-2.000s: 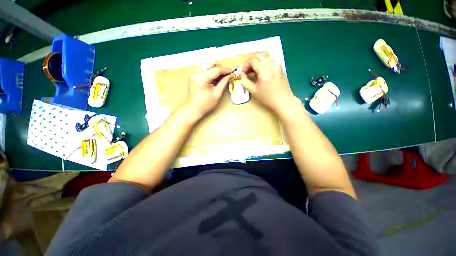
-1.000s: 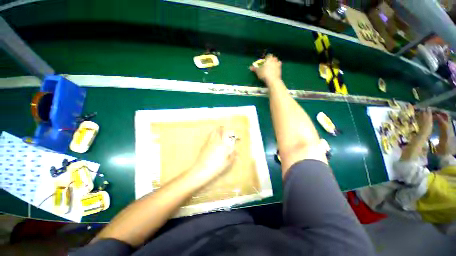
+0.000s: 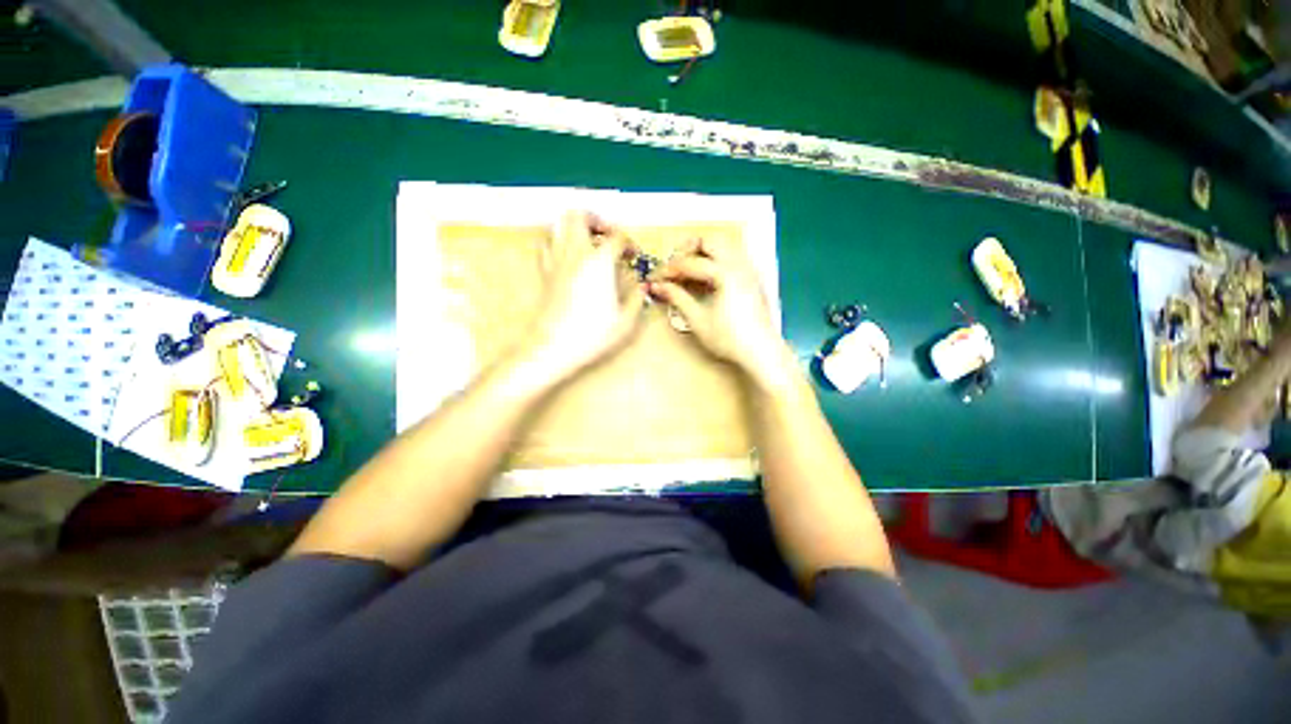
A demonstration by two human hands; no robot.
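My left hand [image 3: 583, 290] and my right hand [image 3: 715, 297] are close together over the upper middle of the tan work mat [image 3: 566, 410]. Small dark parts on leads [image 3: 644, 266] show between the fingertips of both hands. A small bit of a pale unit [image 3: 680, 321] shows under my right fingers; the rest of it is hidden. The parts are too small to tell apart.
Three white-and-yellow units [image 3: 855, 357] lie right of the mat. Left are a blue tape dispenser [image 3: 198, 170], another unit [image 3: 252, 252] and a dotted sheet [image 3: 64, 340] bearing several units. Behind the pale rail [image 3: 566, 116] units sit on the green belt. A person's arm is far right.
My right hand has come back from beyond the rail to the mat, beside my left hand. Both hands now hold the small dark parts. The camera view has shifted.
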